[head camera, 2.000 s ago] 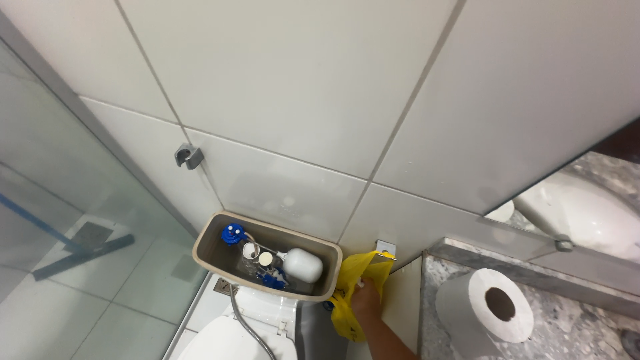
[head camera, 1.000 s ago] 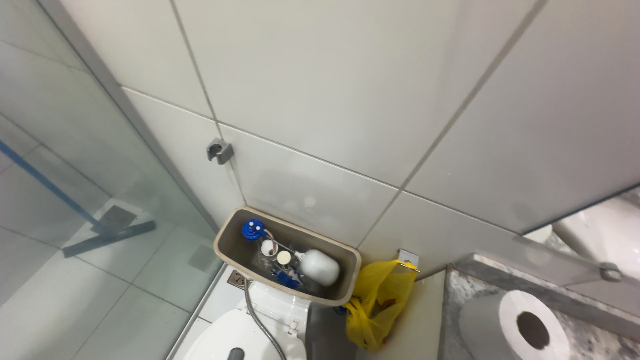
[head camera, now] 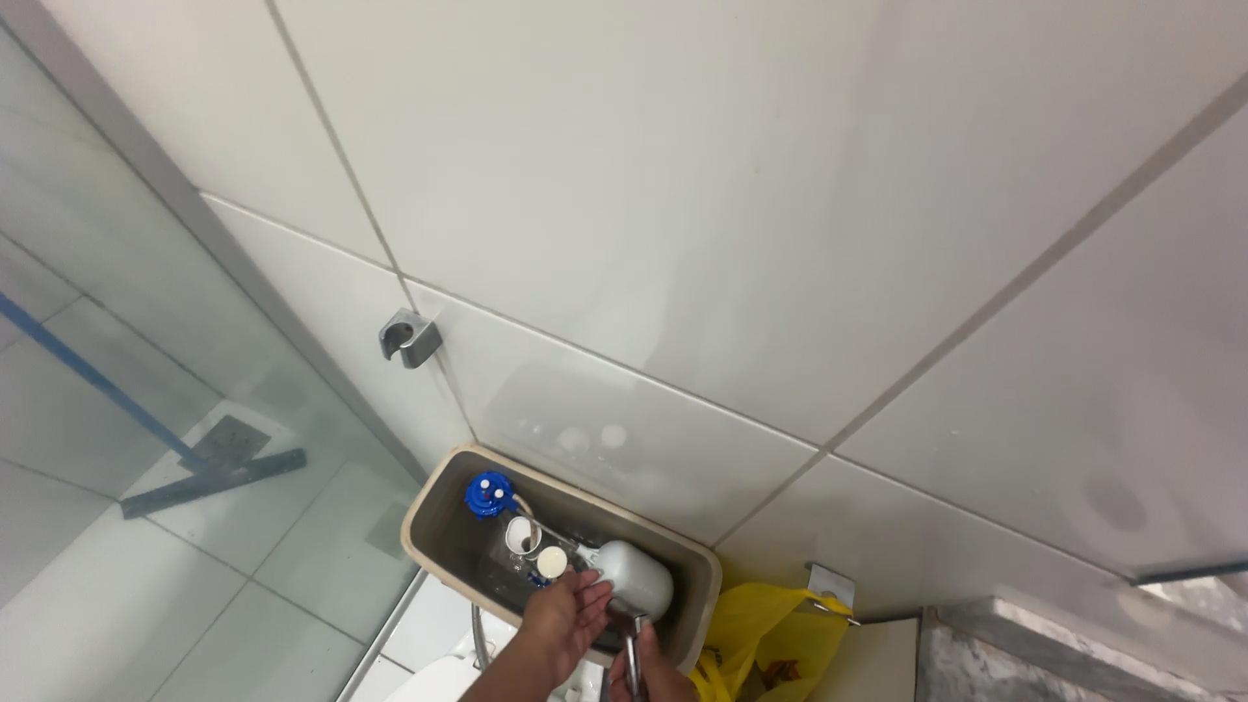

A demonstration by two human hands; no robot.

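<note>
The toilet cistern (head camera: pixel 692 639) is uncovered against the tiled wall. Inside it are a blue fill valve cap (head camera: pixel 488 494), a white overflow tube (head camera: pixel 523 535), a cream round cap (head camera: pixel 552 562) and a white float (head camera: pixel 636 580). Over its front rim reaches my left hand (head camera: pixel 570 619), palm turned toward the float, fingers partly spread beside the cream cap; whether it grips anything is not clear. At the lower edge, my right hand (head camera: pixel 653 673) is closed on a metal tool (head camera: pixel 634 658), whose tip is near the float's underside; its exact kind cannot be told.
A yellow plastic bag (head camera: pixel 780 639) hangs from a metal holder (head camera: pixel 831 588) right of the cistern. A chrome shower bracket (head camera: pixel 410 338) is on the wall. Left, a blue-handled squeegee (head camera: pixel 214 483) lies behind the glass. A marble counter (head camera: pixel 1014 653) is at lower right, and a flexible hose (head camera: pixel 479 634) runs below the cistern.
Both hands are now at the cistern, the right one with a metal tool; no hand showed one second ago. Two seconds ago a hand was at the yellow bag.
</note>
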